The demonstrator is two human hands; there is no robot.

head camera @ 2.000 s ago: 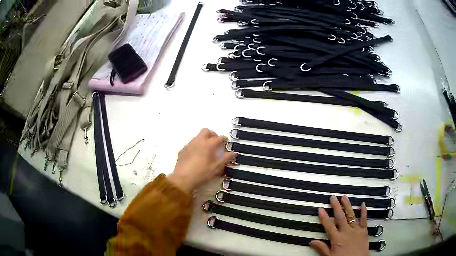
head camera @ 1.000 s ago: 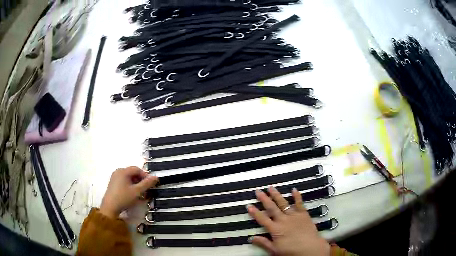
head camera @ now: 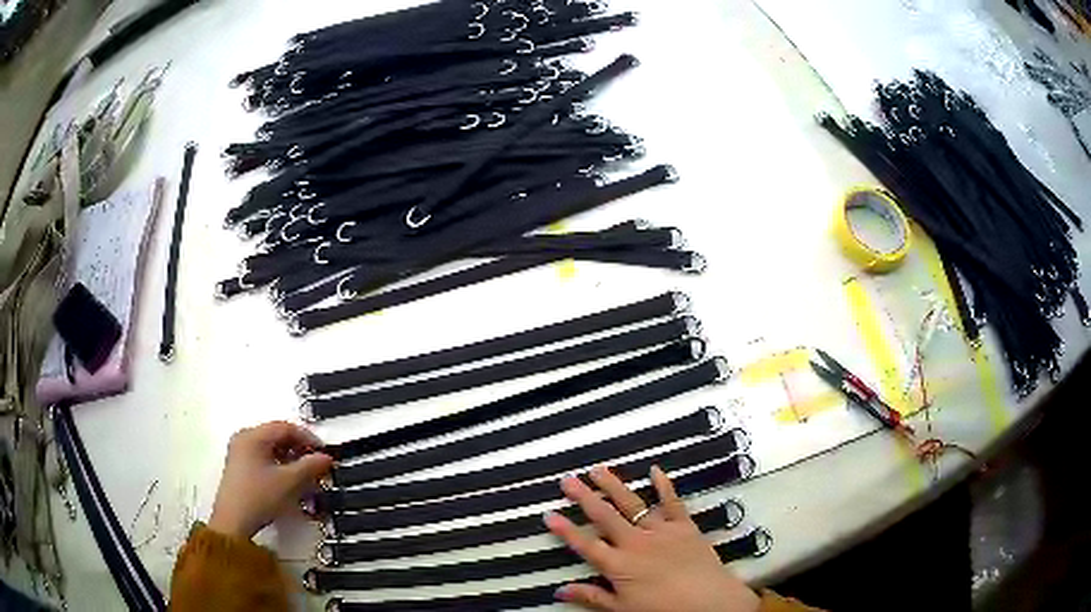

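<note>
Several black webbing straps (head camera: 514, 433) with a silver ring at each end lie in a row across the near table. My left hand (head camera: 266, 481) is at their left ends, thumb and fingertips closed on the end of the third strap from the far side, hiding its ring. My right hand (head camera: 640, 538), wearing a ring, lies palm down with fingers spread over the nearer straps and grips nothing.
A large heap of black straps (head camera: 443, 132) lies beyond the row, another heap (head camera: 981, 215) at right. Yellow tape roll (head camera: 872, 230) and red-and-black snips (head camera: 855, 389) lie at right. At left are a single strap (head camera: 178, 254), a pinkish pad (head camera: 117, 263), a black object (head camera: 87, 325) and beige webbing (head camera: 42, 257).
The view has swung to the right, bringing in the tape roll, snips and right heap. My left hand has gone from the fourth strap's end to the third's. My right hand stays spread on the straps.
</note>
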